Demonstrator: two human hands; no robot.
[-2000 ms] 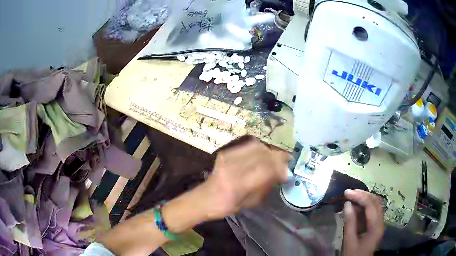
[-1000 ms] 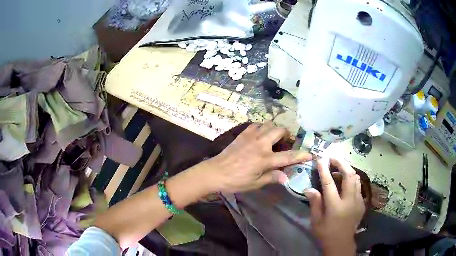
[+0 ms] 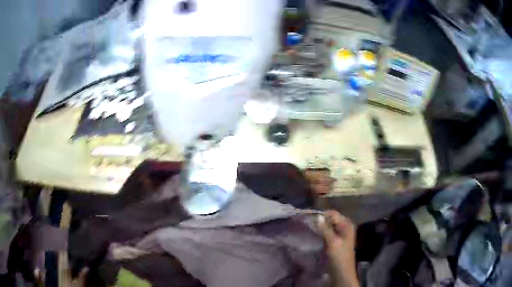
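The picture is blurred. A dark mauve-brown garment hangs over the front of the machine table, spread around the bright machine bed end. My right hand pinches the garment's edge at the right of the bed. Skin-coloured fingertips, seemingly of my left hand, show at the bottom left, cut off by the picture's edge; what they touch cannot be told. The white machine head stands over the bed. White roundish pieces lie on the dark table patch.
A clear bag and a dark rod lie behind the white pieces. A cream control panel and small white bottles or spools stand at the right. Other cloth shows at the lower right. The table's front edge crosses the view.
The view has swung right. Both hands have left the needle area. My right hand has moved right and now holds the garment edge, and the garment is spread wider before the bed.
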